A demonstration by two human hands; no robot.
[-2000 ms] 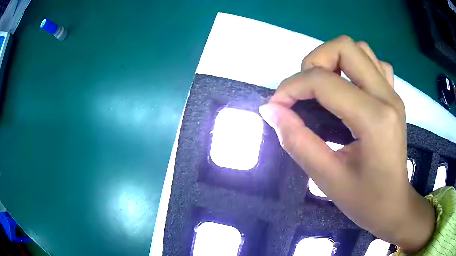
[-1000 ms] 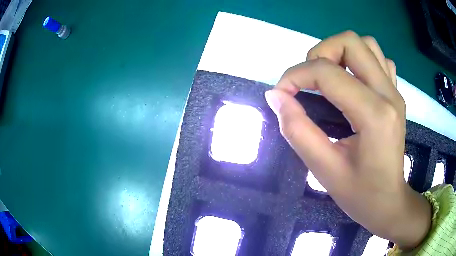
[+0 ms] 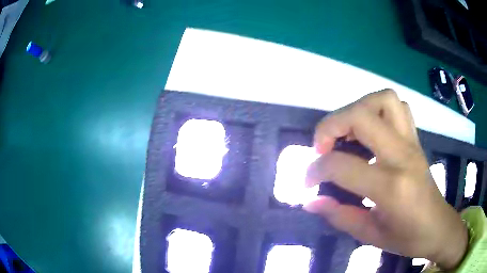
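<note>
My right hand [image 3: 384, 176] reaches in from the right over the black foam tray [image 3: 259, 154]. Its slightly blurred fingertips are spread at the right edge of a glowing white square smartwatch [image 3: 291, 175], in the second pocket of the top row. Whether they grip it cannot be told. Another glowing square smartwatch [image 3: 201, 149] lies in the top-left pocket. More glowing watches lie in the row below and to the right, some partly behind my hand. My left hand is not in view.
The tray lies on a white sheet [image 3: 229, 66] on the green bench [image 3: 80, 138]. A small blue-capped bottle [image 3: 38, 52] is at upper left. A round black watch [image 3: 441, 84] and a pink-rimmed square watch [image 3: 464, 95] lie at right, below another black foam tray [image 3: 422, 26].
My right hand has moved from beside the top-left watch to the second watch, and its pinched fingertips have spread. The view has shifted, bringing the pink-rimmed watch into sight.
</note>
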